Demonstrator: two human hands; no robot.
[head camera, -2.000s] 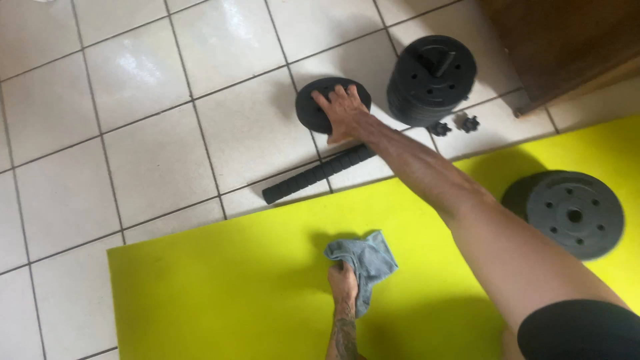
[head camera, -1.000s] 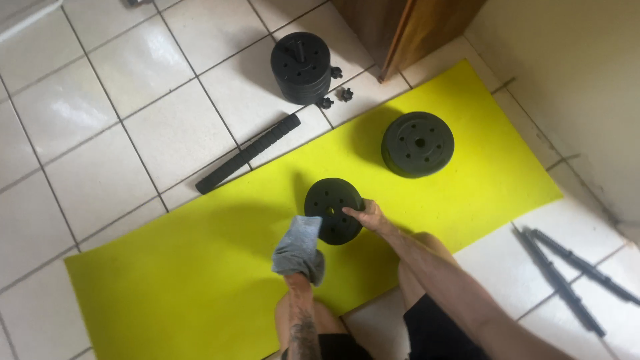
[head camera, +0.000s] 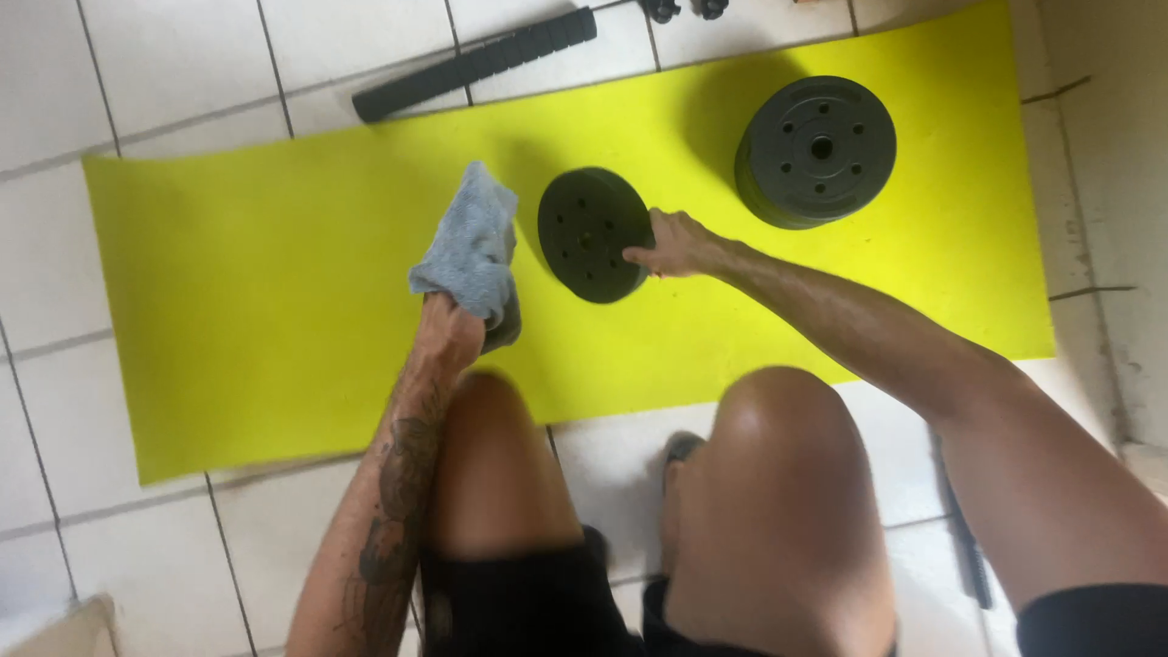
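Note:
My right hand (head camera: 677, 244) grips the right edge of a round black weight plate (head camera: 584, 219), its thumb over the face and its fingers hidden behind the rim. The plate is tilted above the yellow exercise mat (head camera: 274, 310), and small holes ring its centre hole. To its left, my left hand (head camera: 452, 328) holds a bunched grey-blue cloth (head camera: 470, 242), which hides most of the fingers. Cloth and plate are apart. A stack of dark weight plates (head camera: 824, 146) lies on the mat, to the upper right of my right hand.
A ribbed black bar (head camera: 474, 64) lies on the white tiles along the mat's far edge. Two black star-shaped collars (head camera: 662, 9) sit at the top edge of view. Part of a dumbbell rod (head camera: 972, 547) shows under my right arm. A wall (head camera: 1113, 182) stands at the right.
Two seconds ago my right hand was on a plate on the tiles beyond the mat; now it holds a plate over the mat. The view has shifted, and the tall plate stack beyond the mat has left it.

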